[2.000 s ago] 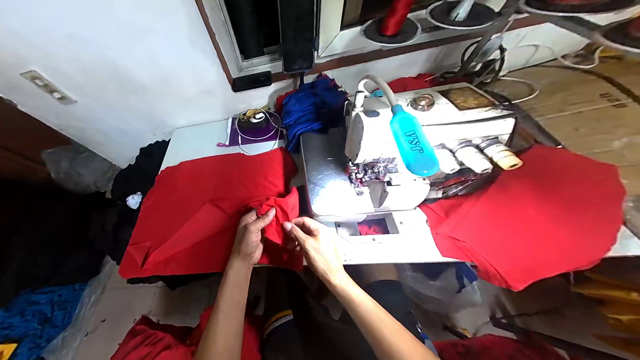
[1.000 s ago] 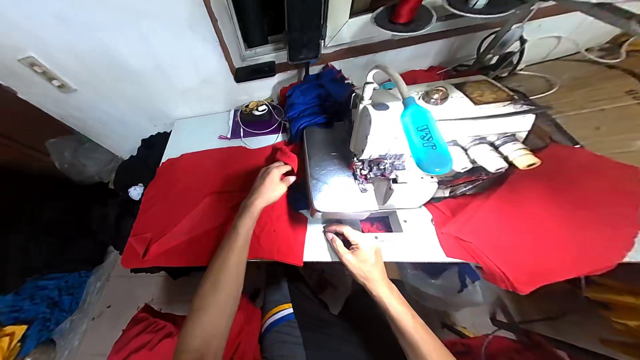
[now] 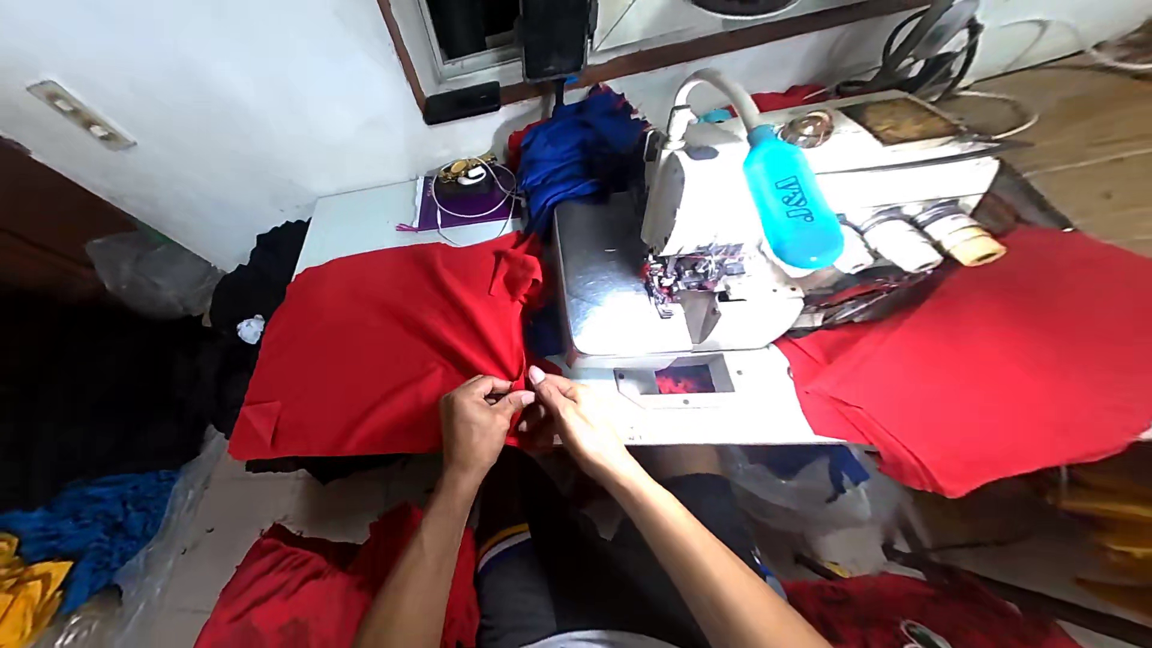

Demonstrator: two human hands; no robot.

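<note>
A red fabric piece [image 3: 378, 342] lies spread on the white table, left of an overlock sewing machine [image 3: 720, 207]. Its right edge is pinched between the thumb and fingers of my left hand [image 3: 477, 418]. Close beside it, my right hand [image 3: 571, 409] grips the same edge, its fingertips partly hidden. Near the machine's metal bed plate [image 3: 603, 279], the fabric's upper right corner is folded over. More red fabric [image 3: 999, 360] drapes over the table to the right of the machine. The lit needle area has no fabric from my hands in it.
Bunched blue fabric [image 3: 580, 148] sits behind the bed plate. A purple booklet [image 3: 463, 202] with a white cable lies at the back left. Thread cones [image 3: 958, 234] stand at the machine's right. Red cloth [image 3: 315, 585] and blue cloth [image 3: 99, 531] are piled below the table.
One second ago my hands were apart, the left on the fabric's upper corner and the right at the table's front. Now they are together at the fabric's right edge, lower down.
</note>
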